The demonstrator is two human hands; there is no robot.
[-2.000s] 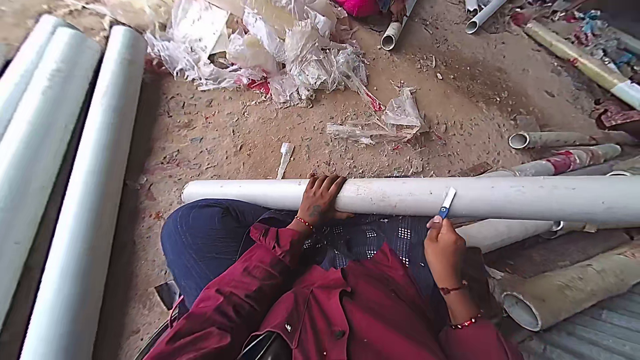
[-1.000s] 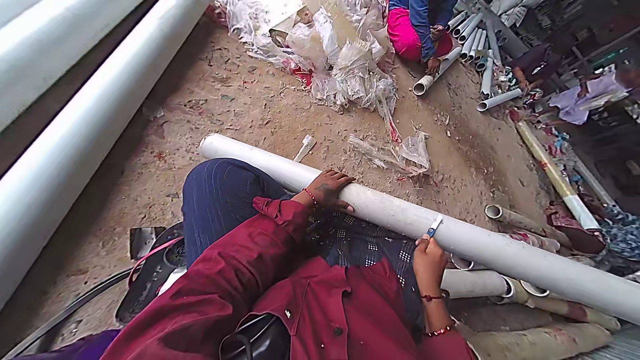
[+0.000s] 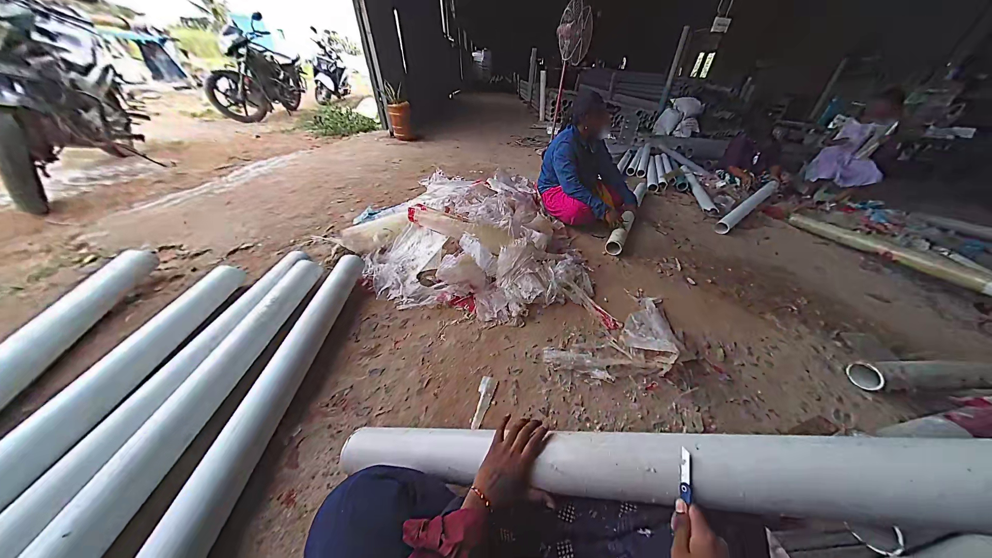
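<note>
A long pale grey plastic pipe [image 3: 604,465] lies across my lap, running from the lower middle out past the right edge. My left hand [image 3: 508,465] rests on its left part, fingers spread over the top. In my right hand [image 3: 696,533] is a snap-off utility knife [image 3: 685,477] with a blue handle, its blade pointing up in front of the pipe's side. Whether the blade touches the pipe cannot be told. The lower part of my right hand is cut off by the frame.
Several white pipes [image 3: 256,403] lie on the ground at left. Ahead is a heap of clear plastic film [image 3: 480,248], with a person in blue [image 3: 577,167] beside it handling a pipe [image 3: 620,232]. Another pipe [image 3: 922,376] lies at right. Motorcycles [image 3: 252,77] stand outside; more people sit far right.
The view has tilted up strongly, bringing in the yard and shed. My left hand stays on the pipe and my right hand still holds the knife by it.
</note>
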